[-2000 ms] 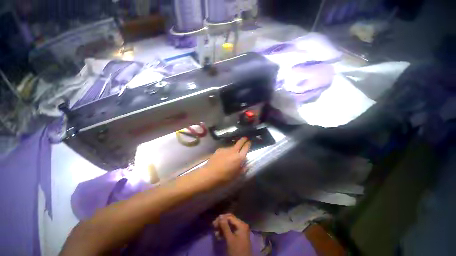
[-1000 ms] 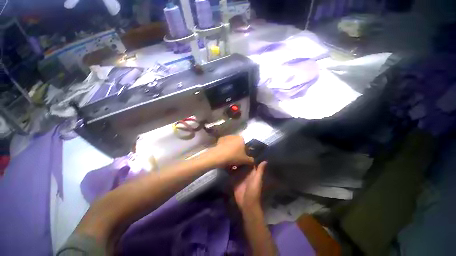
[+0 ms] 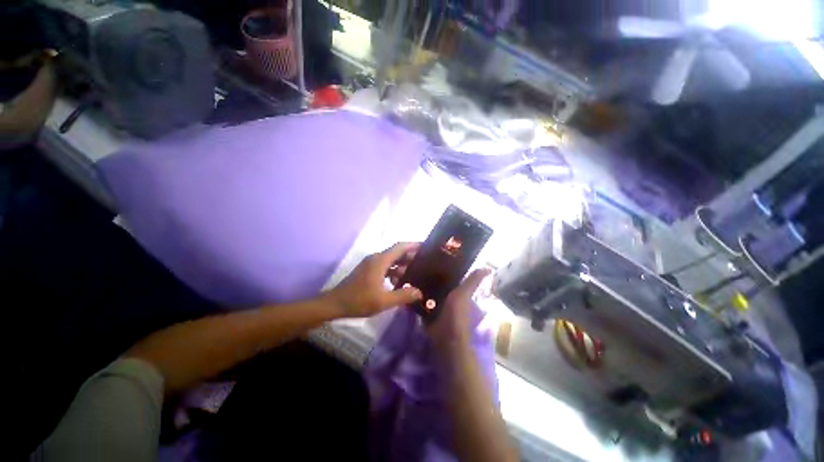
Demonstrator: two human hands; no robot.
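Observation:
A dark smartphone (image 3: 449, 253) is held upright at a tilt over the white table. Its screen is dark with a small reddish mark and round marks near the lower end. My left hand (image 3: 373, 281) holds its left edge, with the thumb over the lower screen. My right hand (image 3: 454, 311) holds its lower right side. Bunched purple fabric (image 3: 397, 379) hangs below the hands over the table edge. The sewing machine (image 3: 623, 316) stands to the right, with red and yellow rings (image 3: 578, 343) on its side.
A wide lilac fabric sheet (image 3: 262, 198) lies at the left of the table. Cut strips (image 3: 506, 171) lie behind the machine. Thread cones (image 3: 768, 235) stand at the far right. A pink basket (image 3: 269, 47), a fan (image 3: 691, 59) and part of another person's arm (image 3: 27, 104) show beyond.
The view has swung left. The phone is now visible in both hands, held up over the table; before, the hands were together by the machine's needle end.

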